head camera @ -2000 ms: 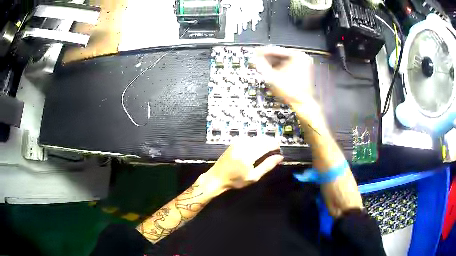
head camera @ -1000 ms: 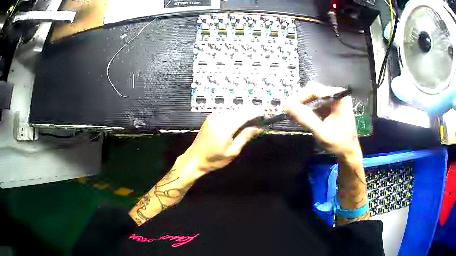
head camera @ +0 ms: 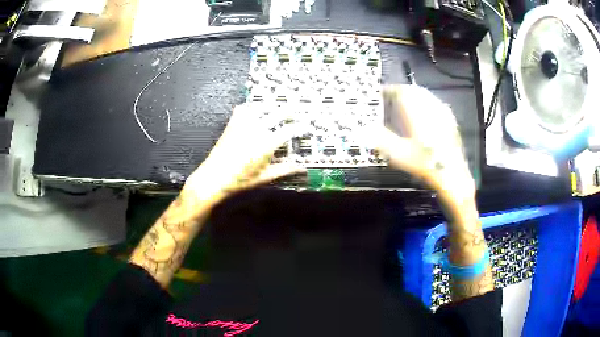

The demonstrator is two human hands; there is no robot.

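Observation:
A square sheet of populated circuit boards (head camera: 316, 82) lies on the black ribbed mat, its component side up. My left hand (head camera: 253, 141) is at its near left corner, fingers over the boards, thumb apart near the front edge. It is unclear whether it grips a strip. My right hand (head camera: 427, 135) is blurred at the right edge, thumb and fingers spread, with nothing visible in it. A slim black pen-like tool (head camera: 408, 72) shows just beyond the right hand and seems to lie on the mat. A green board piece (head camera: 325, 178) shows at the bench edge.
A thin curved wire (head camera: 137, 105) lies on the mat at left. A black box (head camera: 454, 29) and a fan (head camera: 556, 69) stand at right. A blue tub (head camera: 558, 263) with board strips is low at right, a red bin (head camera: 587, 260) beyond. Metal parts (head camera: 56, 33) are at upper left.
The pen-like tool has left my right hand. My left hand has moved up onto the near left corner of the boards, and my right hand to their right edge. The green piece in front was hidden or absent before.

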